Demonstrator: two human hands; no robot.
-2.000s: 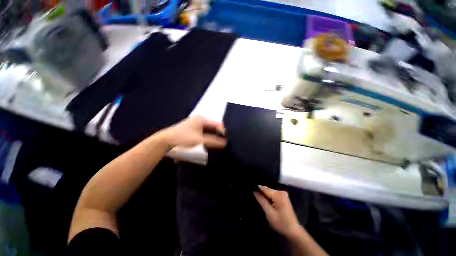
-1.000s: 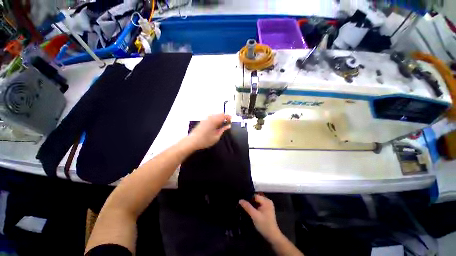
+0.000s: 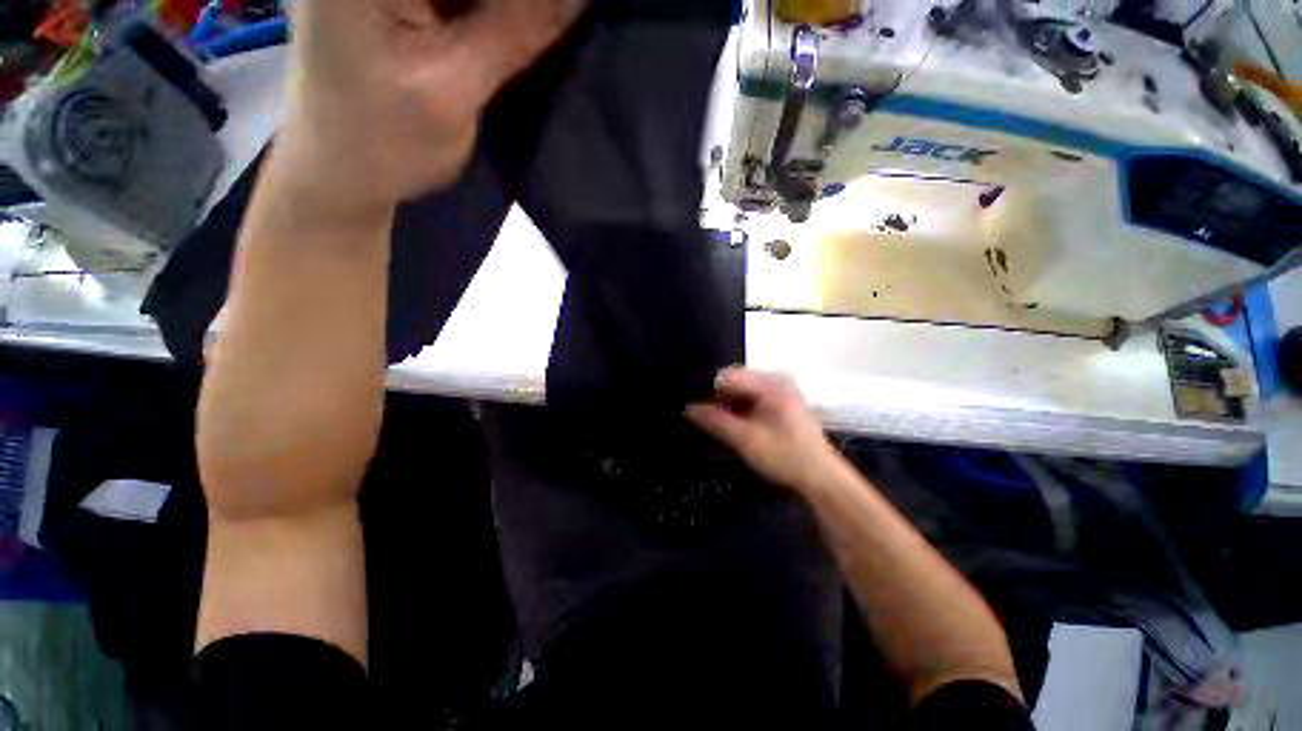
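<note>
A black fabric panel (image 3: 643,307) lies at the left end of the white sewing machine (image 3: 928,214). Its upper part is raised toward the camera and its lower part reaches the table's front edge. My left hand (image 3: 421,86) is raised high, close to the camera, at the panel's upper left side. It is blurred and cut off by the top edge, so its grip is unclear. My right hand (image 3: 764,421) pinches the panel's right edge at the table front. Larger black cut pieces (image 3: 429,264) lie on the table, partly behind my left arm.
A grey machine motor housing (image 3: 114,143) stands at the far left. The dark control panel (image 3: 1214,207) is on the right end of the machine. A yellow-orange ring (image 3: 814,9) shows at the top edge. The table's front edge (image 3: 1000,431) runs across my lap.
My left hand has risen from beside the needle toward the camera, and the upper part of the panel has come up. My right hand still holds the panel's right edge. The view has shifted.
</note>
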